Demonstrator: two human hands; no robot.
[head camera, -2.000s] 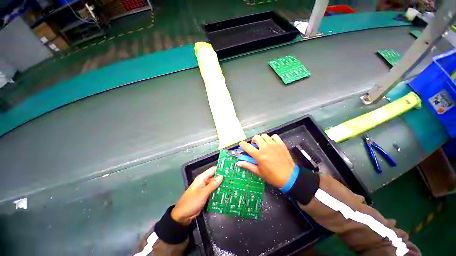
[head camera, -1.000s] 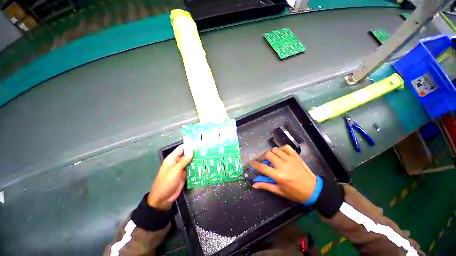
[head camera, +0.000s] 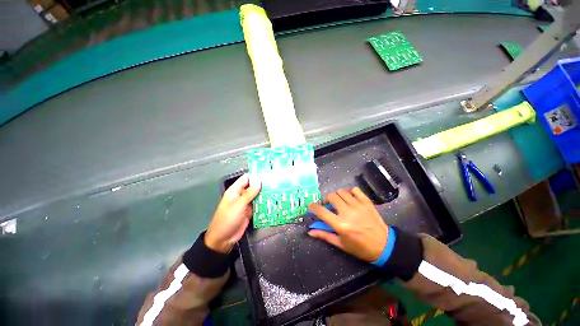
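Note:
A green circuit board is held tilted over the black tray, its far edge at the near end of the yellow-green wrapped bar. My left hand grips the board's left edge. My right hand is closed around blue-handled cutters at the board's lower right corner; their jaws are mostly hidden. Silvery lead clippings lie heaped in the tray's near left corner. A black brush lies in the tray's right side.
Another board lies on the belt, with part of one farther right. A second yellow-green bar, spare pliers, a metal post and a blue bin are at the right. A black tray sits across the belt.
Since the oldest frame, the board has been turned and its far edge now lies at the bar's end. My right hand has moved from its upper part to its lower right corner.

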